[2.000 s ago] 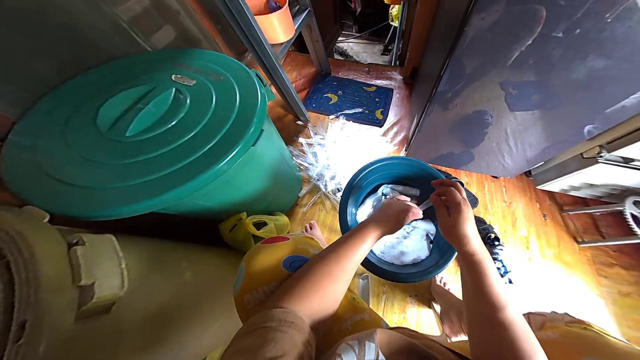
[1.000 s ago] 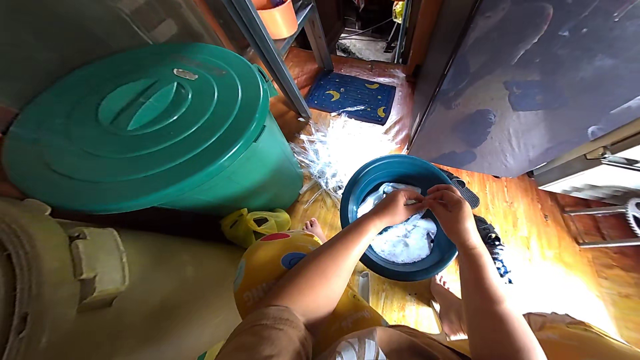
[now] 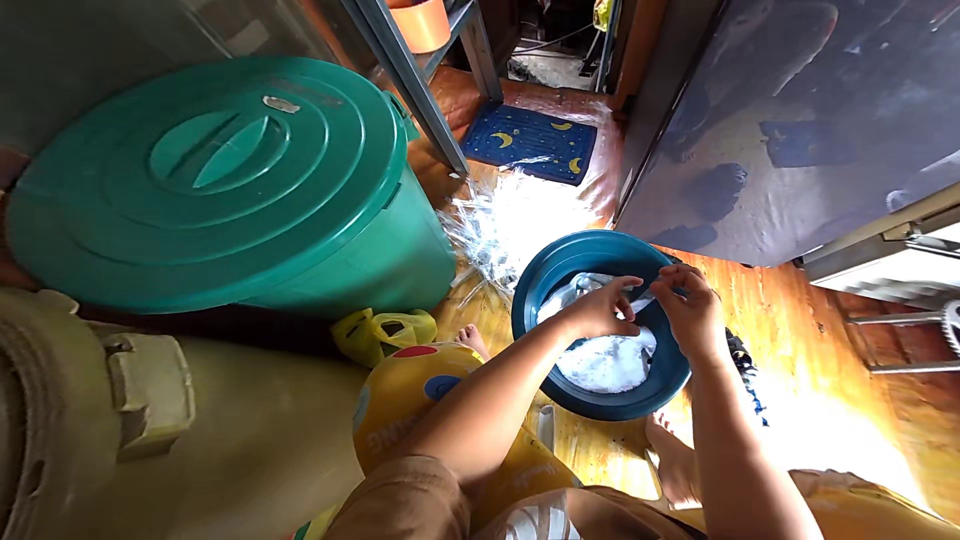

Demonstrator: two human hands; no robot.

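A round dark teal plastic basin (image 3: pixel 551 375) stands on the floor between my feet. White, wet-looking cloth with foam (image 3: pixel 607 364) lies inside it. Over the left part of the basin is my left hand (image 3: pixel 606 307), its thumb and fingers apart, with nothing plainly held. My right hand (image 3: pixel 688 304) is at the basin's right rim, fingertips pinched on a thin, pale edge of cloth that seems to run down into the basin. How that edge joins the rest is partly hidden by my hands.
A big green lidded plastic bin (image 3: pixel 337 247) and a beige container (image 3: pixel 247 420) stand at left. Thin clear plastic strips (image 3: pixel 487 240) lie beyond the basin, near a blue moon-patterned mat (image 3: pixel 532 142). A yellow plastic bag (image 3: pixel 382 334) is by my foot. A grey panel (image 3: pixel 750 150) rises at right.
My hands were close together over the basin; now they are apart, and my left hand's fingers have spread. My right hand stays near the rim.
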